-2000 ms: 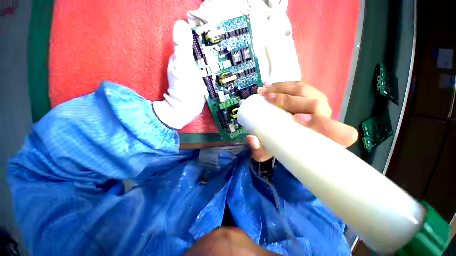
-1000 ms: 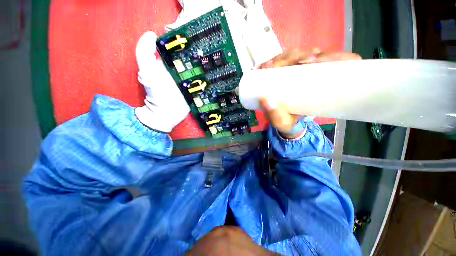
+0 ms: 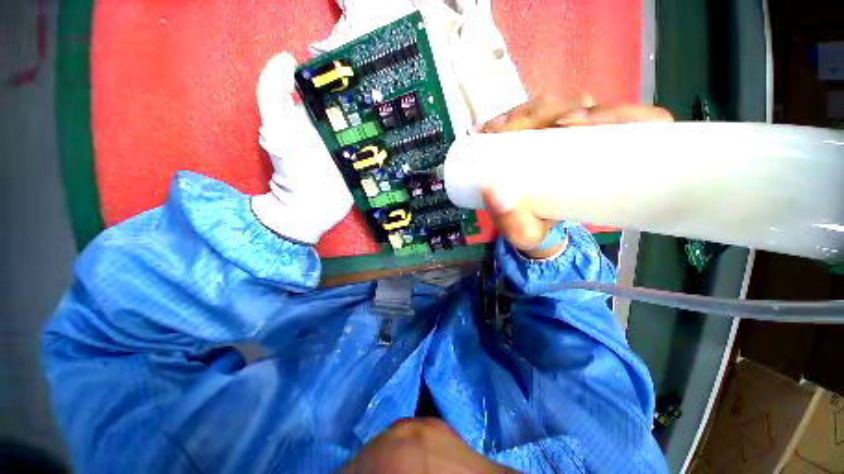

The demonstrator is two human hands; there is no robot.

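Note:
A green circuit board [image 3: 393, 139] with yellow-and-black parts, green terminal blocks and dark square blocks is tilted over the red mat. My left hand [image 3: 301, 162], in a white glove, holds it by its left edge. My bare right hand [image 3: 527, 213] grips a thick milky-white glue cartridge [image 3: 648, 180] near its front end. The cartridge lies nearly level, its front at the board's right edge by the middle and lower component groups. Its nozzle cannot be made out, and its rear end runs out of the picture.
Crumpled white fabric [image 3: 481, 69] lies on the red mat [image 3: 176, 102] behind the board. A clear-grey hose [image 3: 703, 304] crosses below the cartridge. A dark-green belt [image 3: 671, 343] with boards partly in view runs along the right. Cardboard boxes [image 3: 763, 417] stand at lower right.
The cartridge has swung from pointing down-right to nearly level. The board has moved left and turned more toward the camera, with my left hand. In the last second both have shifted only slightly.

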